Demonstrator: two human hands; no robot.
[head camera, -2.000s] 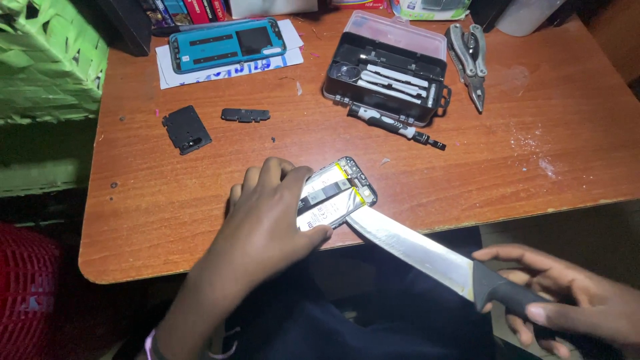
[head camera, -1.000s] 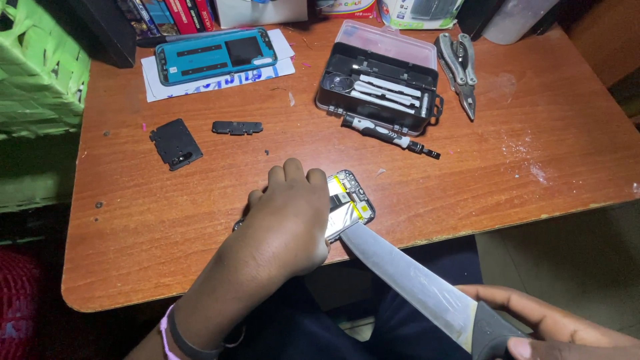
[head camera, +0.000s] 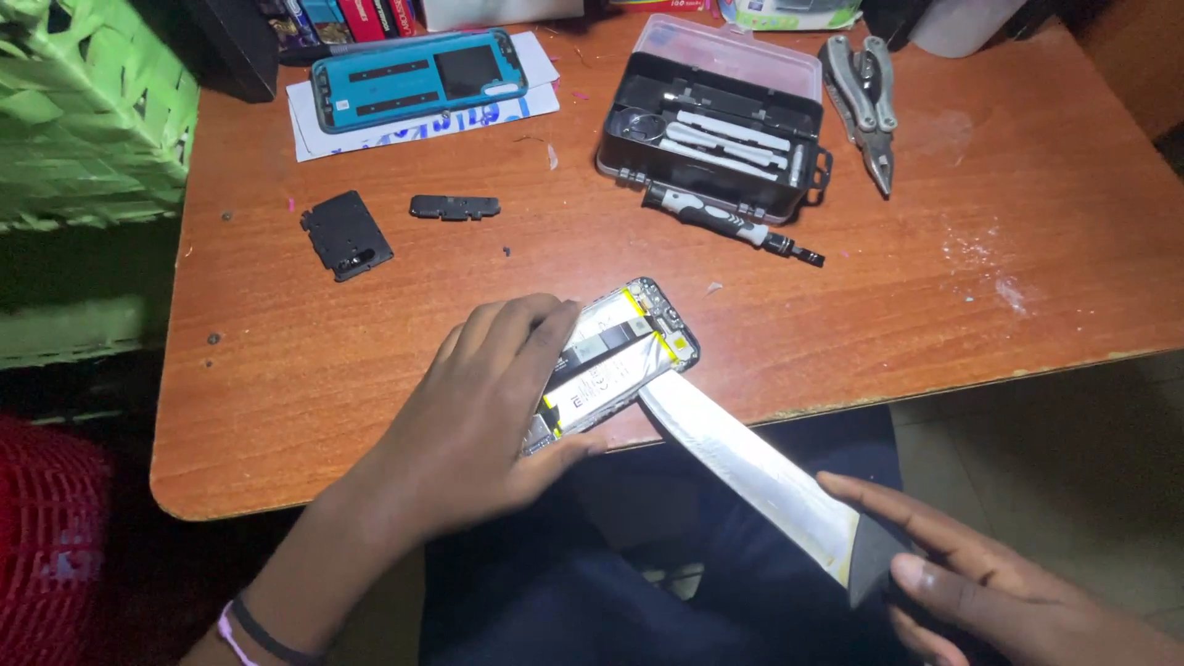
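Note:
An opened smartphone lies near the front edge of the wooden desk, its battery and circuit parts exposed. My left hand grips it across its left part, with the thumb at the near edge and the fingers over the far one. In my right hand is the black handle of a large kitchen knife. The blade's tip meets the near long side of the phone, close to its right end; whether the tip sits inside a seam cannot be told.
Farther back lie a teal phone back cover on paper, two black phone parts, an open tool case, a precision screwdriver and a multi-tool with pliers. The desk's front edge runs below the phone.
My left hand has shifted along the phone, leaving more of its battery showing than one second ago. The knife stays in my right hand, its tip at the phone's near side.

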